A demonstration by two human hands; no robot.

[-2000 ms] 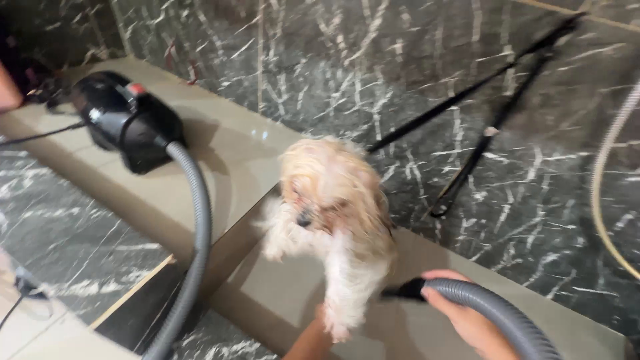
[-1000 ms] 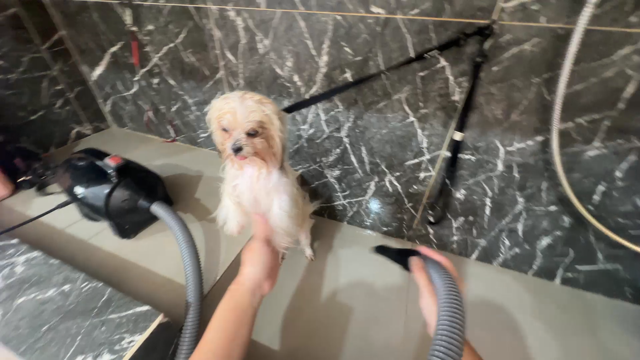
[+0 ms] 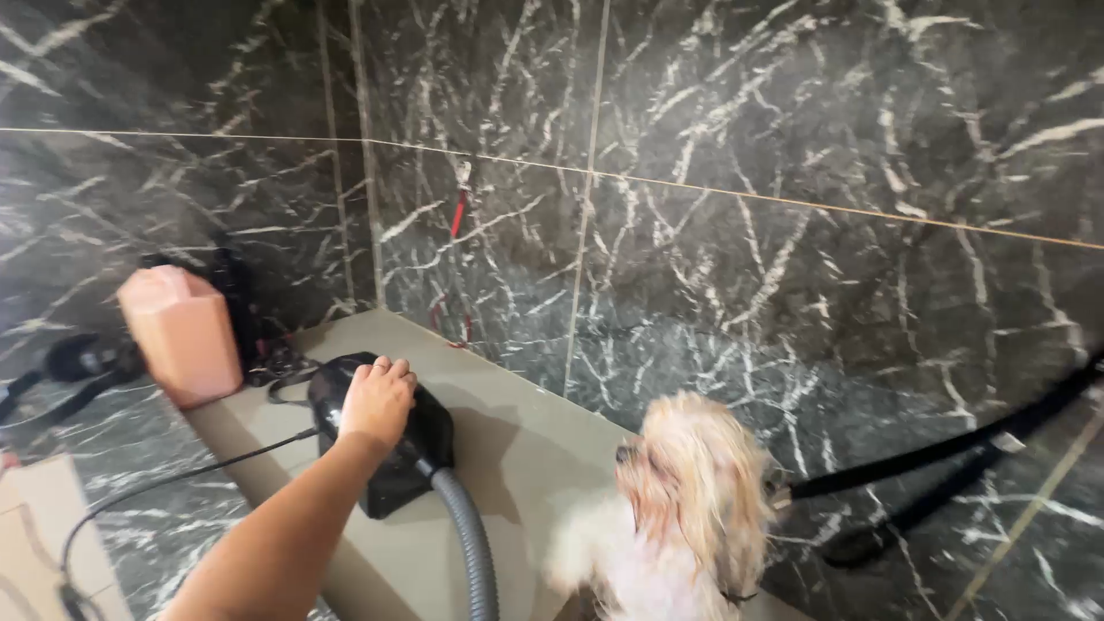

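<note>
My left hand (image 3: pixel 379 397) rests on top of a black pet dryer (image 3: pixel 392 466), its fingers spread over the upper housing. From the dryer's front a grey corrugated hose (image 3: pixel 470 543) runs down out of view. To the right, a small cream-and-tan dog (image 3: pixel 699 483) with damp-looking fur has its head turned toward the dryer. A black leash (image 3: pixel 931 457) stretches from its neck to the right edge. My right hand is out of the picture, and so is the hose's nozzle.
An orange-pink plastic container (image 3: pixel 185 336) stands at the ledge's left end, beside dark tangled straps. A black power cord (image 3: pixel 190 473) trails over the ledge edge (image 3: pixel 250 479). A red strap (image 3: pixel 458 214) hangs on the marble-patterned wall (image 3: pixel 733 207) behind.
My left hand has gone from the dog's chest to the top of the dryer. The dog has turned its head to the left. The view has swung left, and my right hand has left it.
</note>
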